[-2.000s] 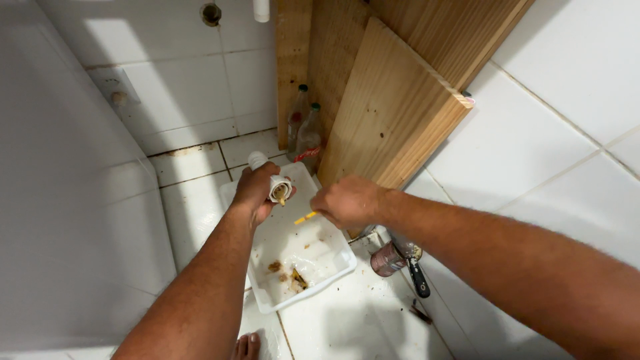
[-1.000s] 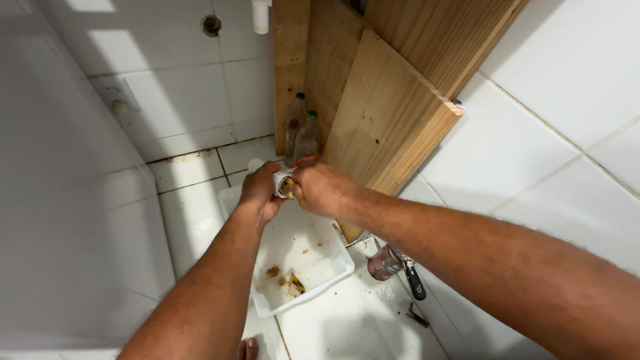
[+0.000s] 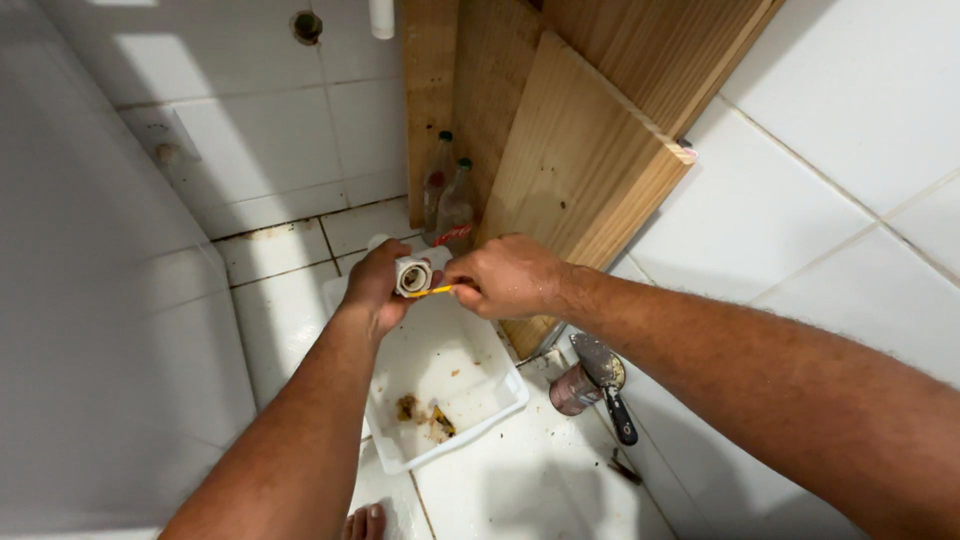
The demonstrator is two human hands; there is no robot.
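Observation:
My left hand (image 3: 376, 289) grips a white plastic pipe fitting (image 3: 413, 277), its round opening turned up toward me, with brownish residue inside. My right hand (image 3: 502, 276) pinches a thin yellow stick (image 3: 430, 291), whose tip touches or lies close to the fitting's lower rim. Both hands are above a white plastic tub (image 3: 450, 448). Wet brown debris (image 3: 407, 407) and a yellow-and-dark scrap (image 3: 442, 421) lie in the tub. My left fingers partly hide the fitting's body.
Wooden boards (image 3: 577, 180) lean in the corner, with two glass bottles (image 3: 454, 202) beside them. Right of the tub, a putty knife (image 3: 616, 405) rests against a tin can (image 3: 574, 391). A small dark object (image 3: 624, 471) lies on the tiled floor. A bare foot (image 3: 365, 521) shows at the bottom.
One second ago, the yellow stick was at the fitting's opening with my hands together. My right hand has since drawn a little to the right, and the stick is now at the rim.

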